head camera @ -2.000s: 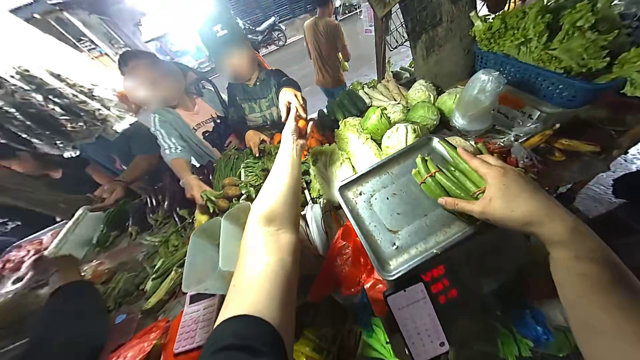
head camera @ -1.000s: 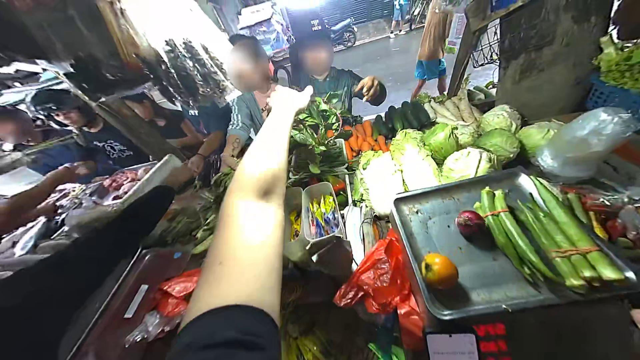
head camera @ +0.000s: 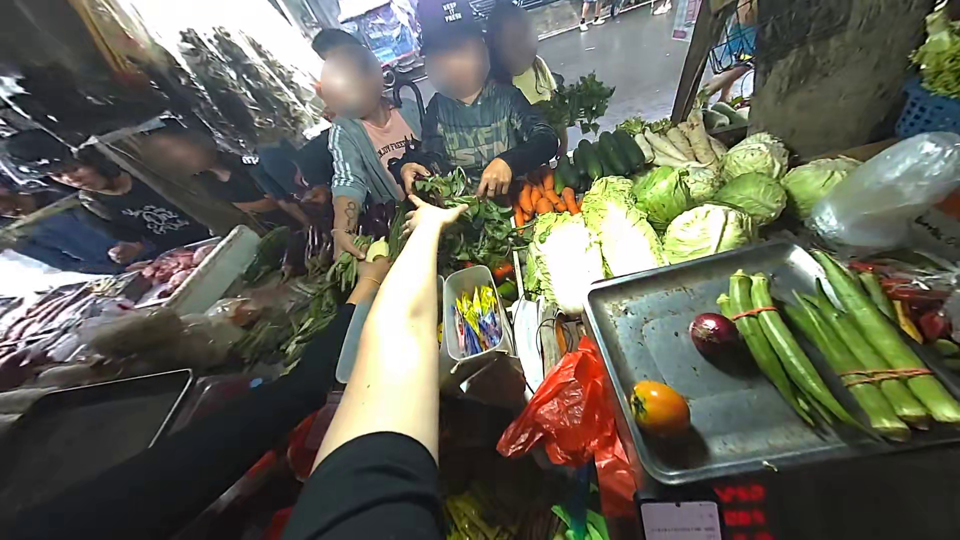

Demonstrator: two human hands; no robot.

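My left hand (head camera: 431, 217) reaches over the stall with its fingers apart, next to a heap of leafy greens (head camera: 480, 225); whether it touches the leaves cannot be told. My right hand is out of view. At right, a metal tray (head camera: 645, 300) holds a red onion (head camera: 713, 334), an orange tomato (head camera: 660, 407) and rubber-banded bundles of long green pods (head camera: 780, 337), probably okra. Red digits glow below the tray, beside a phone (head camera: 681, 519). A red plastic bag (head camera: 566, 409) lies at the tray's left side.
People stand across the stall; one person's hands (head camera: 495, 178) are at the greens. Another dark-sleeved arm (head camera: 262, 405) reaches in from the lower left. Carrots (head camera: 544, 196), napa cabbages (head camera: 566, 259), round cabbages (head camera: 709, 232) and a plastic container of colourful packets (head camera: 476, 319) surround my arm.
My right hand, earlier holding green pods over the tray, has left the view. Onion, tomato and pod bundles now lie in the tray. My left hand is lower among the greens. The view has shifted.
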